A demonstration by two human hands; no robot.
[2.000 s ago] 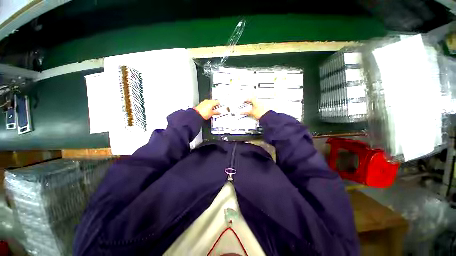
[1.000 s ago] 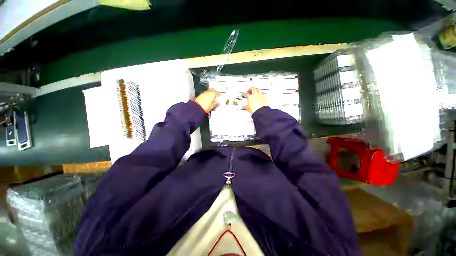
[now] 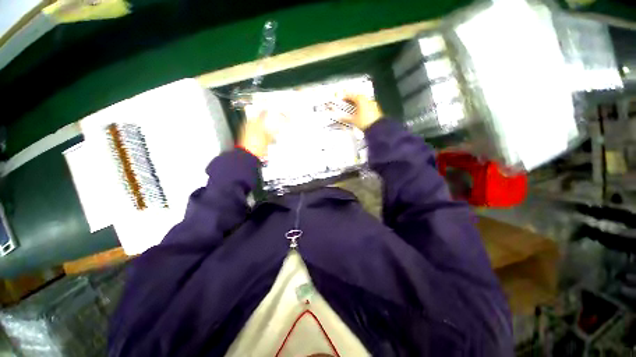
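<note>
The blister tray [image 3: 307, 157] lies directly in front of me, bright and partly washed out. My left hand [image 3: 256, 134] is at its left side, blurred; its fingers are too bright to make out. My right hand [image 3: 360, 111] is at the tray's upper right, its fingertips at a small dark-striped group of parts [image 3: 342, 107]; whether it grips them cannot be told. On the left, the white foam block [image 3: 188, 132] carries a close row of small parts [image 3: 134, 167] with an orange-brown end.
Stacked striped trays [image 3: 429, 87] stand right of the working tray. A large film-wrapped white pile [image 3: 519, 77] is beyond them. A red plastic bin [image 3: 498, 185] is below the bench at right. Clear film [image 3: 266, 42] lies behind the tray. A thin white sheet [image 3: 87, 185] sticks out left of the block.
The view has turned and shifted, so the bench appears tilted. My right hand has moved toward the tray's upper right and my hands are farther apart. A dark-striped group now shows by my right fingertips.
</note>
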